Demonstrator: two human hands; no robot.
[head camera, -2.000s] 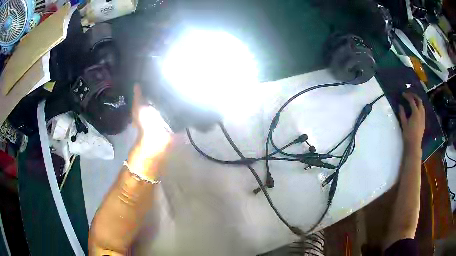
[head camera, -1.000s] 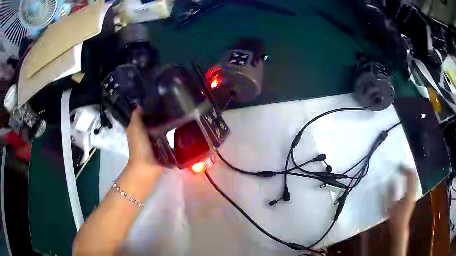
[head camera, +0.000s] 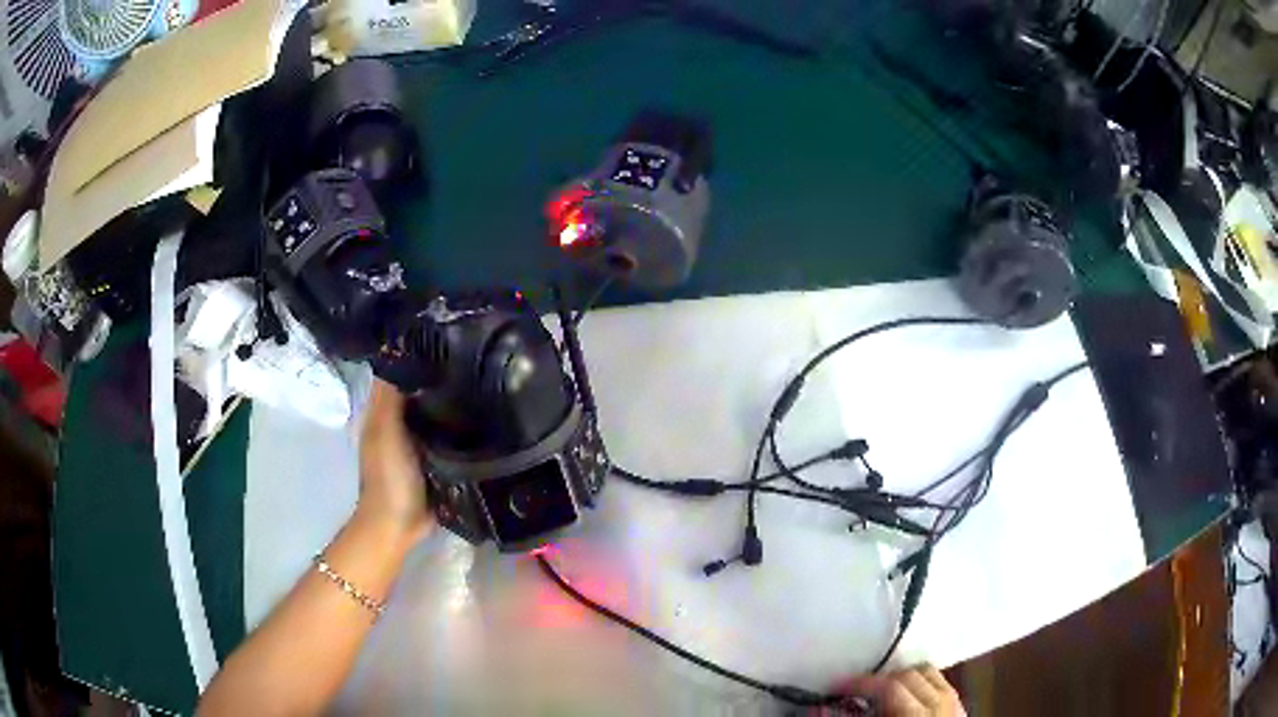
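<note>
A dark dual-lens camera (head camera: 512, 406) with a round head above a blocky base stands over the near left part of the whitish sheet. A faint red glow shows below its base. My left hand (head camera: 393, 455) holds it from its left side; part of the fingers is hidden behind it. A black cable (head camera: 659, 640) runs from under the camera to the near edge. My right hand (head camera: 911, 692) is at the bottom edge, partly cut off, with curled fingers at this cable; whether it grips it is unclear. Black connectors (head camera: 851, 450) lie tangled on the sheet.
Another camera (head camera: 652, 210) with a red light lies on the green mat (head camera: 827, 168). More dark cameras stand at left (head camera: 330, 231) and right (head camera: 1016, 259). Crumpled white material (head camera: 287, 367), a white strip (head camera: 171, 476), cardboard (head camera: 154, 133) and a fan (head camera: 105, 28) are at left. A dark pad (head camera: 1156, 406) is at right.
The bright light on the held camera has gone out. The camera has turned upright and its window faces me. My right hand has moved from the dark pad to the cable at the near edge.
</note>
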